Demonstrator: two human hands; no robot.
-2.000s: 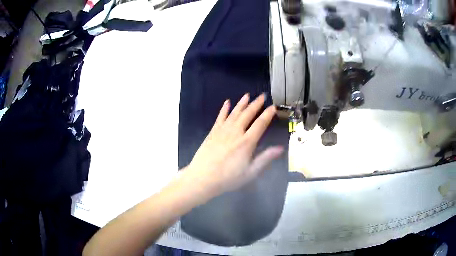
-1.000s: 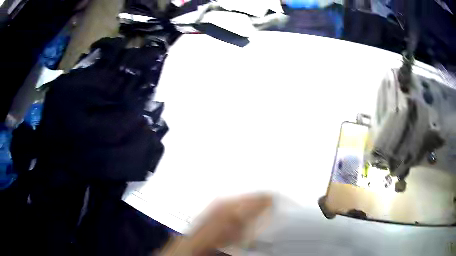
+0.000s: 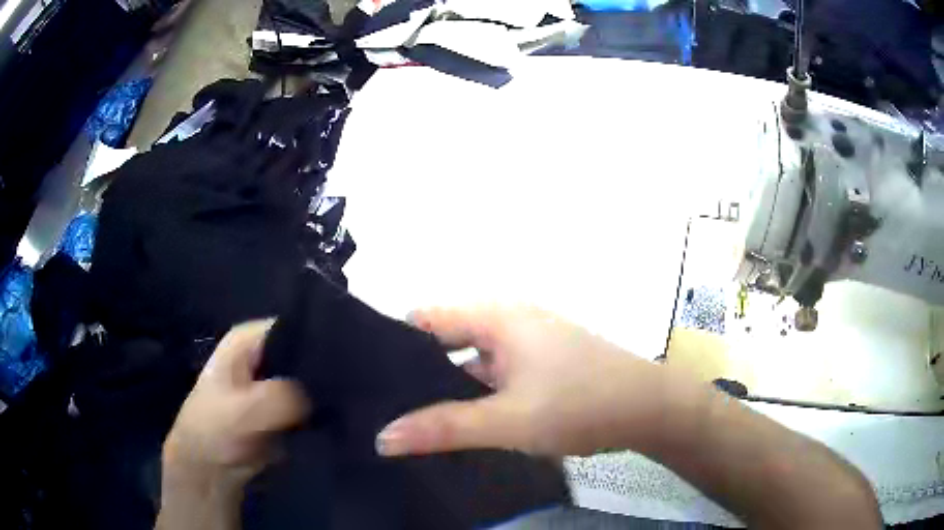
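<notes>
A black fabric piece [image 3: 352,383] is held up between my hands at the near left edge of the table, its lower end reaching the picture's bottom. My left hand [image 3: 233,404] grips its left side, thumb and fingers closed on the cloth. My right hand [image 3: 497,383] holds its right side between thumb and fingers; a small white bit shows by the fingers. The black heap of cut pieces [image 3: 197,228] lies behind and left of my left hand. The fabric overlaps the heap in view, so where they touch is hidden.
The off-white sewing machine head [image 3: 890,207] stands at right, with its cream bed plate [image 3: 704,362] and presser foot. Black and white strips [image 3: 455,41] lie at the far table edge. Blue plastic bags [image 3: 78,238] are at far left. The white table [image 3: 538,197] spans the middle.
The view has swung left from the machine. The dark piece under the needle is gone from there. Both hands now hold a black piece by the heap; earlier only one hand showed.
</notes>
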